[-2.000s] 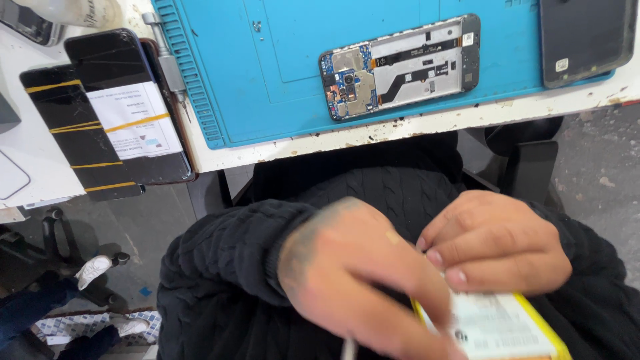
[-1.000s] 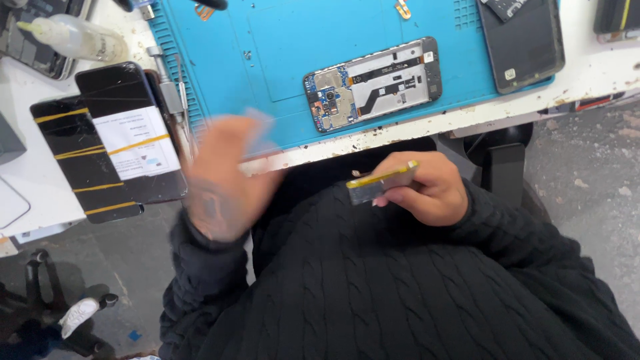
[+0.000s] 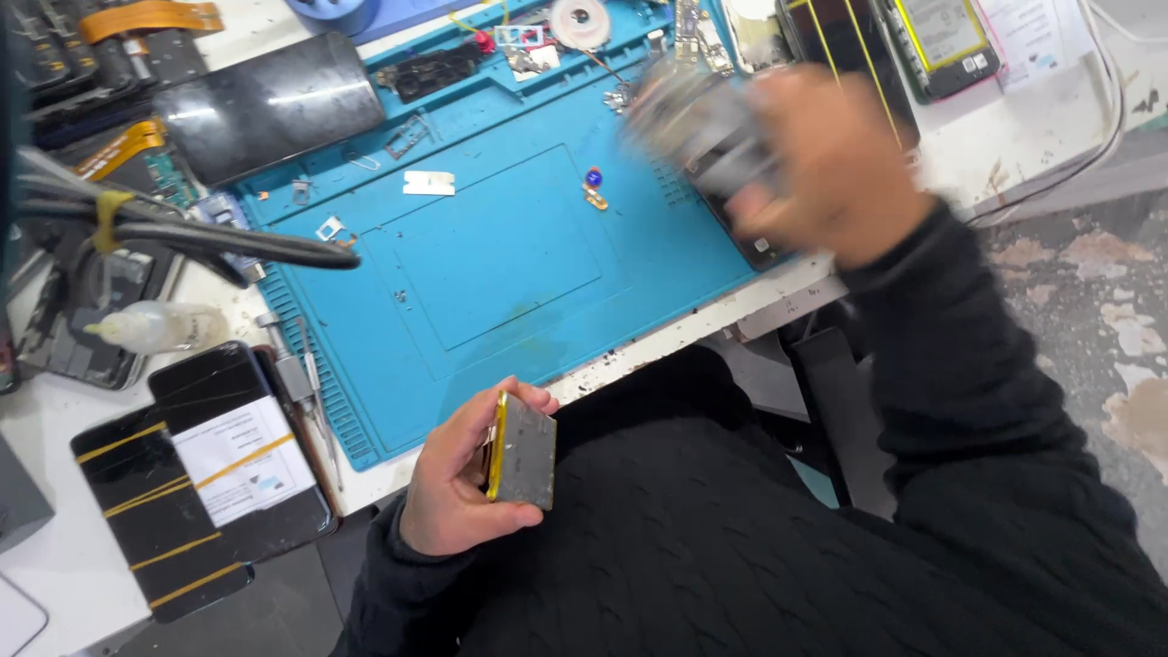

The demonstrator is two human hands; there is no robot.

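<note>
My left hand (image 3: 474,470) is in front of the blue repair mat (image 3: 493,246), holding a phone battery (image 3: 525,452) with yellow edges by its rim, its grey face tilted to the right. Over the mat's right part, my right hand (image 3: 830,173) is blurred by motion and grips a grey and dark flat thing (image 3: 712,132), apparently the opened phone; its details are smeared. Partly under it lies a dark phone (image 3: 760,254) at the mat's edge. A small white plate (image 3: 429,183) and a small gold-coloured part (image 3: 595,195) lie on the mat.
Banded phones with a paper (image 3: 242,456) lie at the left, near tweezers (image 3: 319,401) and a plastic bottle (image 3: 160,327). Black cables (image 3: 265,246) hang across the left side. A dark screen (image 3: 274,105) lies at the upper left, and a phone with its battery exposed (image 3: 944,41) at the upper right.
The battery has passed from my right hand to my left. The opened phone has left its place on the mat. My right hand has moved out over the mat's right side. The view has shifted.
</note>
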